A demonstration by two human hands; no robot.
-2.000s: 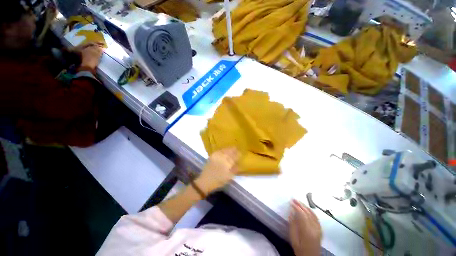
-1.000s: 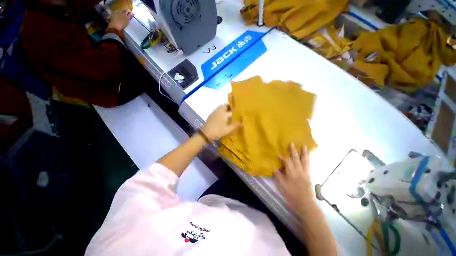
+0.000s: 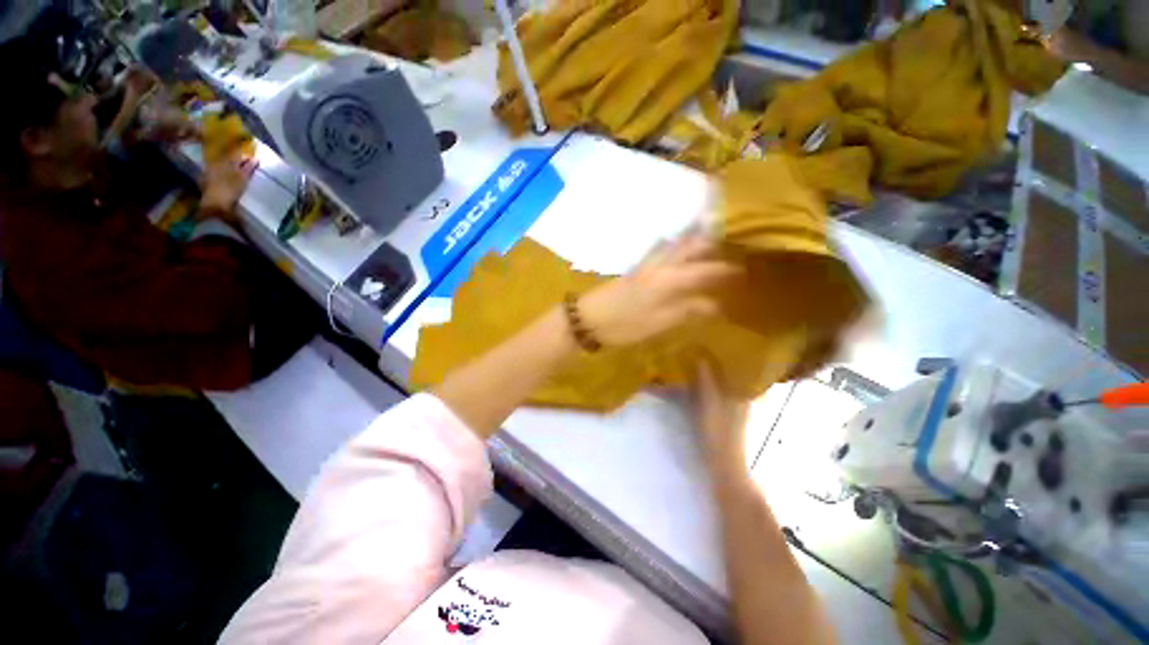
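Observation:
Mustard-yellow cut pieces (image 3: 517,309) lie spread on the white table left of the sewing machine (image 3: 970,441). Several more layers (image 3: 775,221) are lifted and curled, blurred by motion, just left of the machine. My left hand (image 3: 668,296), with a bead bracelet on the wrist, lies over the pieces at the edge of the lifted layers; whether its fingers pinch cloth is unclear. My right hand (image 3: 721,397) is blurred and partly hidden under the lifted layers, its fingers not visible.
A neighbouring machine (image 3: 359,139) stands at the upper left, with another person (image 3: 114,252) seated there. Large mustard cloth heaps (image 3: 617,63) lie behind the table. Green and yellow scissor loops (image 3: 964,592) show below the machine head. A taped brown carton (image 3: 1077,227) is at the right.
The stack lay flat under both hands; now part of it is lifted and curled towards the machine. My left hand has moved right across the pieces, and my right hand has gone under the lifted layers.

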